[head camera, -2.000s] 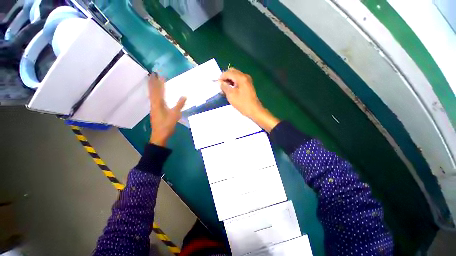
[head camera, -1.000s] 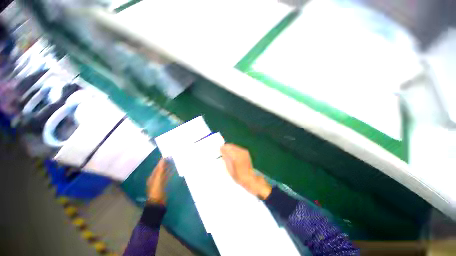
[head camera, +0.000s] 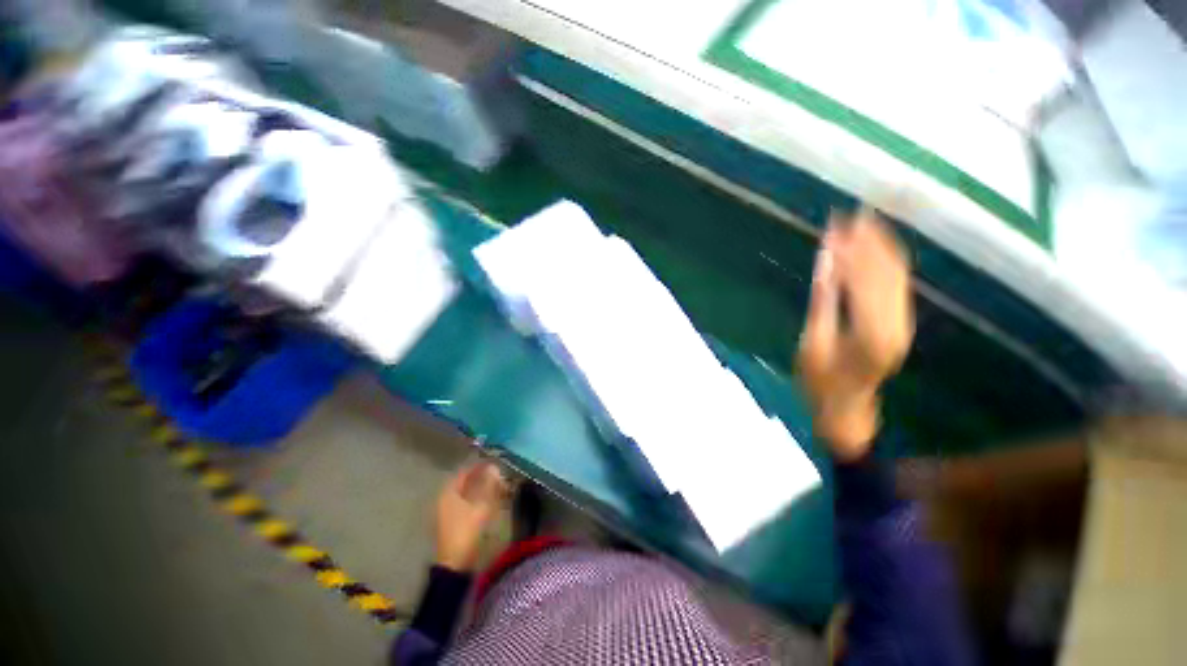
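A row of white retail boxes (head camera: 651, 371) lies close together on the teal-green bench (head camera: 521, 397). My right hand (head camera: 859, 306) is raised to the right of the row, over the dark green channel, blurred and touching no box; no held thing shows. My left hand (head camera: 471, 510) is low, off the bench's near edge, left of the row. It is small and blurred, with fingers bent, and I cannot tell if it holds anything.
Open white boxes (head camera: 391, 293) with pale headphones (head camera: 254, 208) stand at the left bench end. A blue bin (head camera: 241, 377) and yellow-black tape (head camera: 267, 524) are on the floor. A brown carton (head camera: 1126, 546) is at lower right. A raised white ledge (head camera: 625, 59) runs behind the channel.
Both hands have left the boxes: the right moved right, the left down off the bench. The far box has joined the row. The view has turned, and the brown carton now shows.
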